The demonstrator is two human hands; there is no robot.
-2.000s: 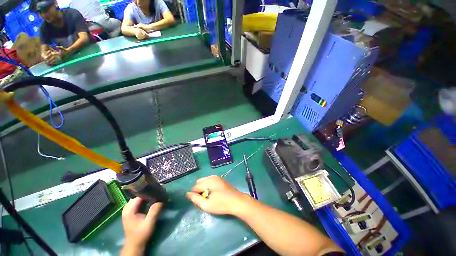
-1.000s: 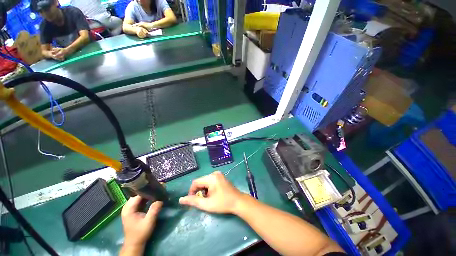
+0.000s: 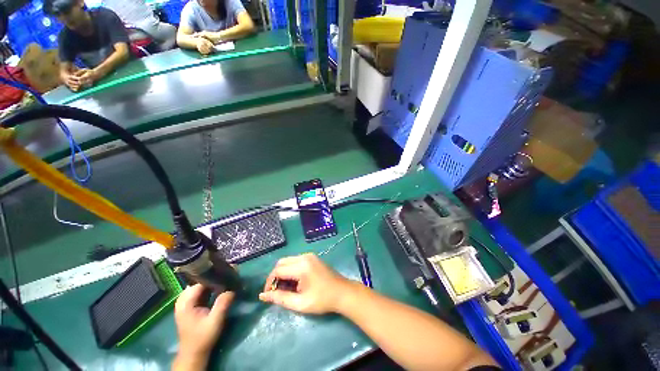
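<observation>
The dark cylindrical electric screwdriver (image 3: 206, 267) stands tilted at the left, with the orange strap (image 3: 79, 196) and a thick black cord (image 3: 155, 163) running to its top. My left hand (image 3: 201, 319) is around its lower part. Its tip is hidden behind my fingers. My right hand (image 3: 307, 285) is just right of the driver, over the green mat. Its thumb and fingers pinch a tiny brassy part (image 3: 276, 285), mostly hidden by the fingers.
The black screw tray (image 3: 250, 236) lies behind the driver, a smartphone (image 3: 315, 210) beside it. A black ribbed block (image 3: 129, 303) is at left. A soldering iron (image 3: 362, 259), its stand (image 3: 427, 232) and a blue bin (image 3: 532, 333) are right. Two people sit beyond the conveyor.
My right hand has shifted slightly to the left and turned a little, with the small part in its fingers. My left hand and the driver have barely moved.
</observation>
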